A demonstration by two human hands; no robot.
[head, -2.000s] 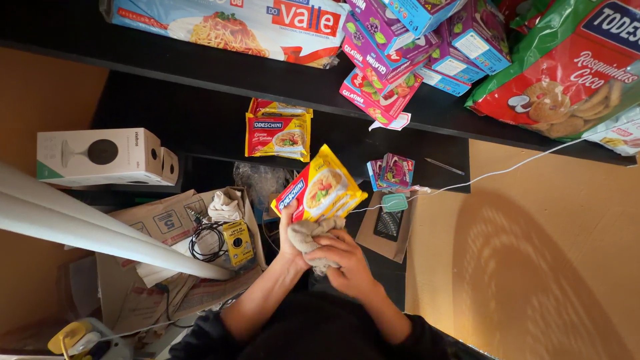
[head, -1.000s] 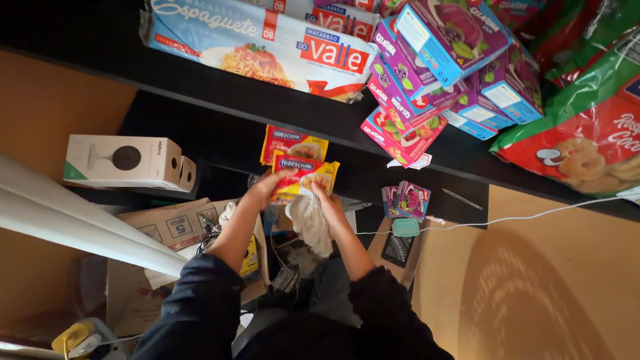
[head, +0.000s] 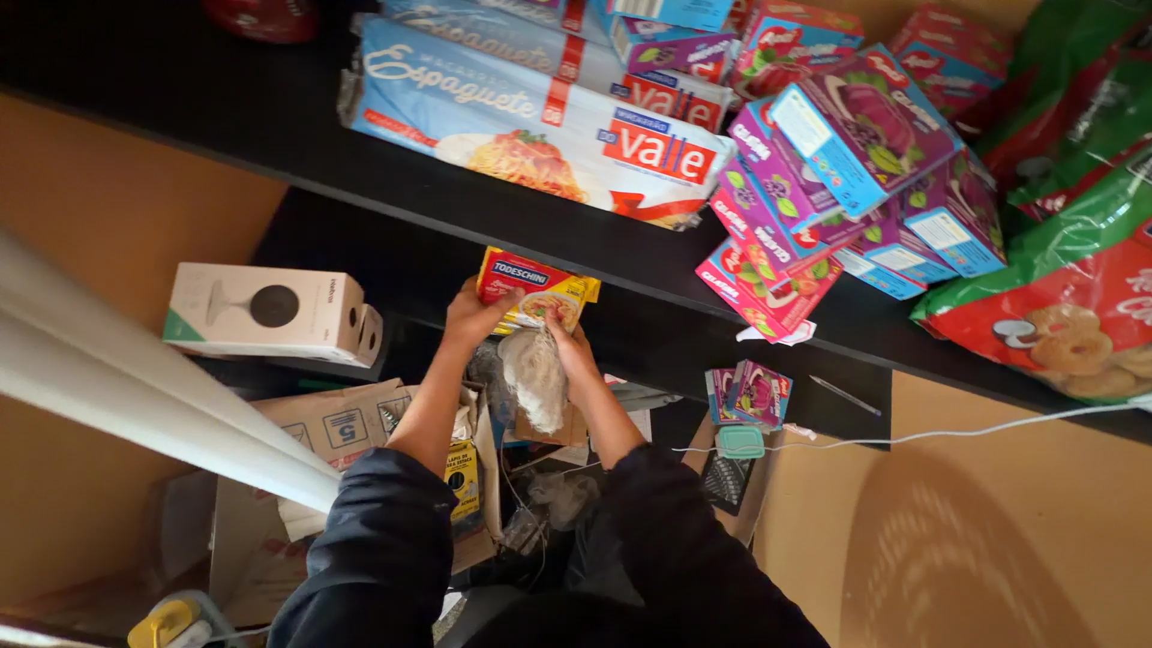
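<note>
My left hand (head: 477,310) grips the left edge of the front noodle packet (head: 522,286), which is red and yellow. On the packet's lower right side is my right hand (head: 569,346), with a crumpled pale cloth (head: 535,373) hanging from it. Another yellow packet edge shows behind the front one; whether my fingers also hold that packet I cannot tell. Both hands are over the lower black shelf, just below the edge of the upper shelf.
Spaghetti packs (head: 531,126), gelatin boxes (head: 864,135) and cookie bags (head: 1062,297) crowd the upper shelf (head: 243,126). Lower down are a white camera box (head: 261,310), small gelatin boxes (head: 756,394), a pen (head: 844,396), a teal lid (head: 741,442), a white cable (head: 945,435) and an open carton (head: 261,531).
The packet, first held tilted nearer my body, was brought to the other packets on the lower shelf. The cloth stays in my right hand. The view has shifted.
</note>
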